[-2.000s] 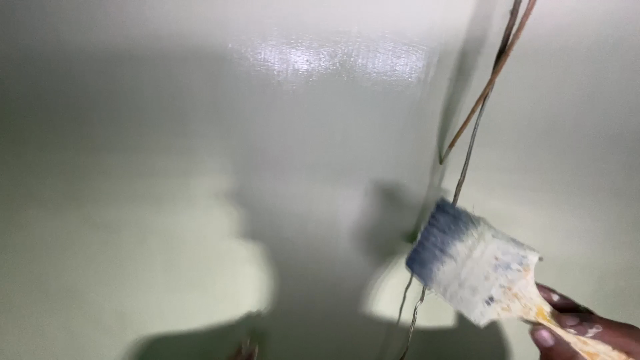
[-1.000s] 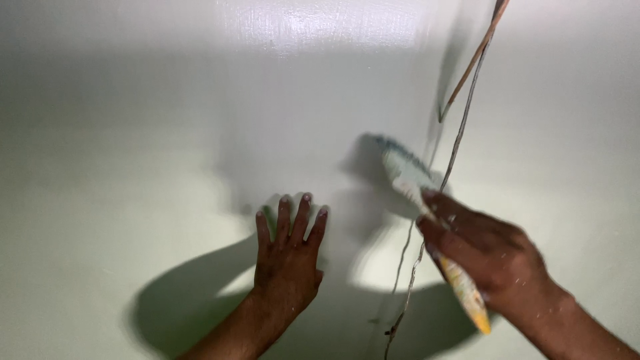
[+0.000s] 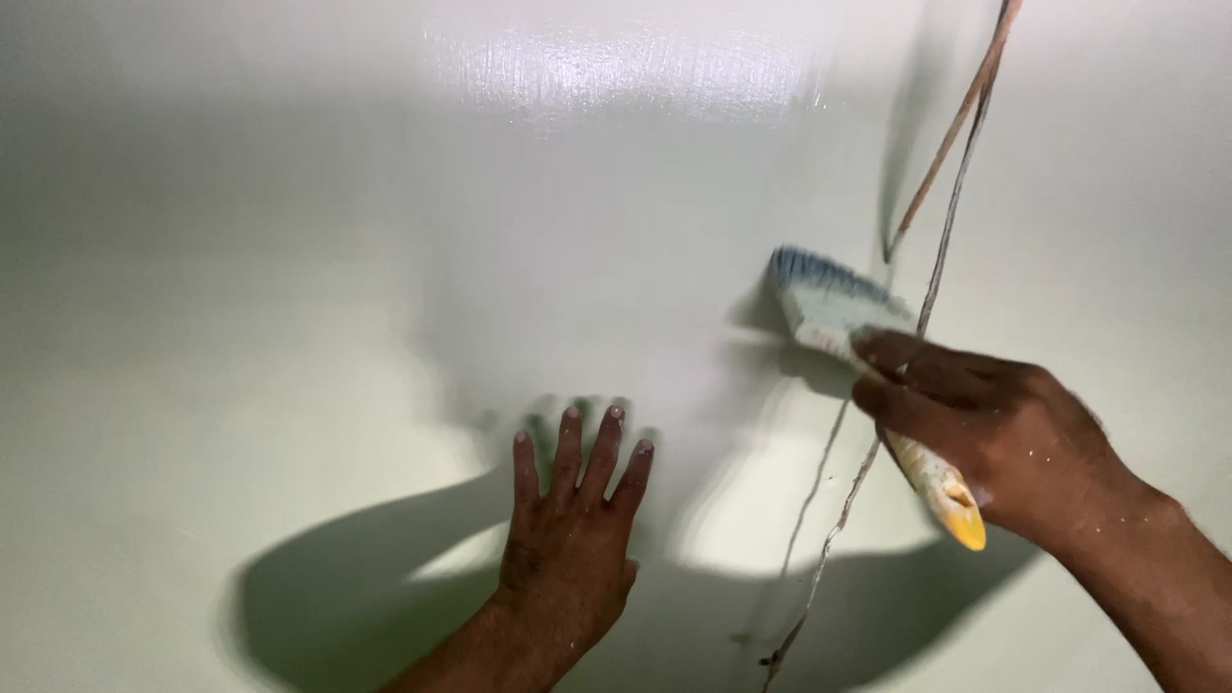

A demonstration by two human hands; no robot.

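Note:
My right hand (image 3: 991, 423) grips a wide, paint-covered paintbrush (image 3: 837, 303) near the base of its handle, at the right of the view. The dark bristles point up and left against or close to the pale green wall (image 3: 289, 337); whether they touch it cannot be told. The handle's yellow end sticks out below the hand. My left hand (image 3: 570, 525) is spread near the wall at lower centre, fingers pointing up, holding nothing.
Thin electrical wires (image 3: 948, 221) hang down the wall at the right, passing behind my right hand to a bent end low down. A wet, shiny patch (image 3: 616, 72) shows at the top centre. Shadows of a head and arms fall across the wall.
Two seconds ago the brush was lower right, over the wires; now it is held upright, tilted left. My left hand has come up into view since then.

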